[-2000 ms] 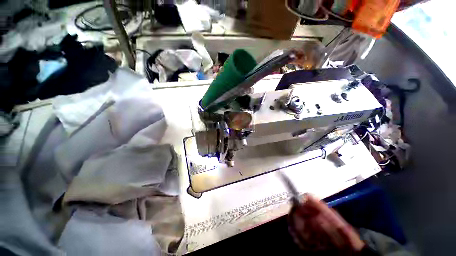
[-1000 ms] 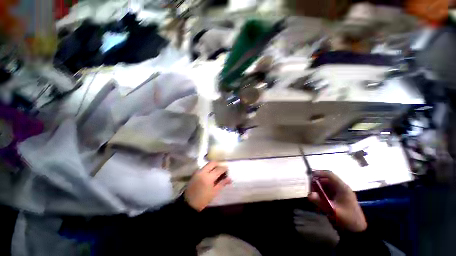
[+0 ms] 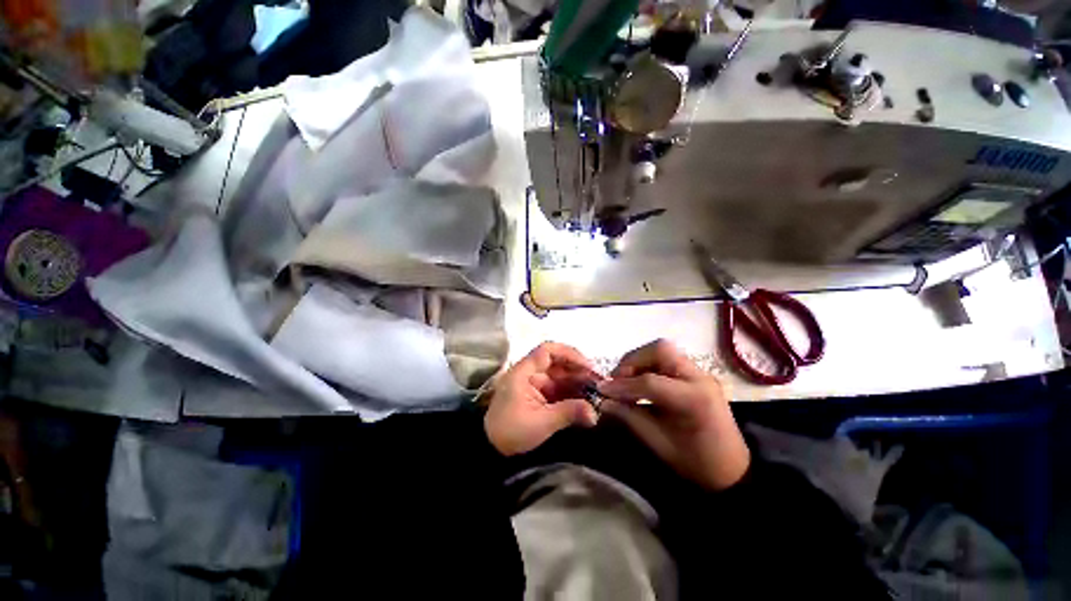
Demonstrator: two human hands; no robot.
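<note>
My left hand (image 3: 534, 399) and my right hand (image 3: 679, 413) meet at the table's front edge, fingertips pinched together. Between them they hold a small dark, shiny metal object (image 3: 592, 394), too small to identify. Red-handled scissors (image 3: 766, 331) lie on the machine table right of my hands, blades pointing up and left. The off-white sewing machine (image 3: 728, 176) stands behind, its needle area (image 3: 593, 235) brightly lit. Light grey garment pieces (image 3: 399, 235) lie heaped left of the needle.
A purple device (image 3: 82, 252) with a round grille is at the far left. A green cone (image 3: 581, 35) is at the top. Grey fabric (image 3: 587, 528) lies on my lap. More cloth (image 3: 194, 505) hangs below left, and a blue bar (image 3: 928, 423) is below right.
My right hand has let go of the scissors, which now lie on the table. Both hands have come together around the small object. The camera view has shifted and tilted down.
</note>
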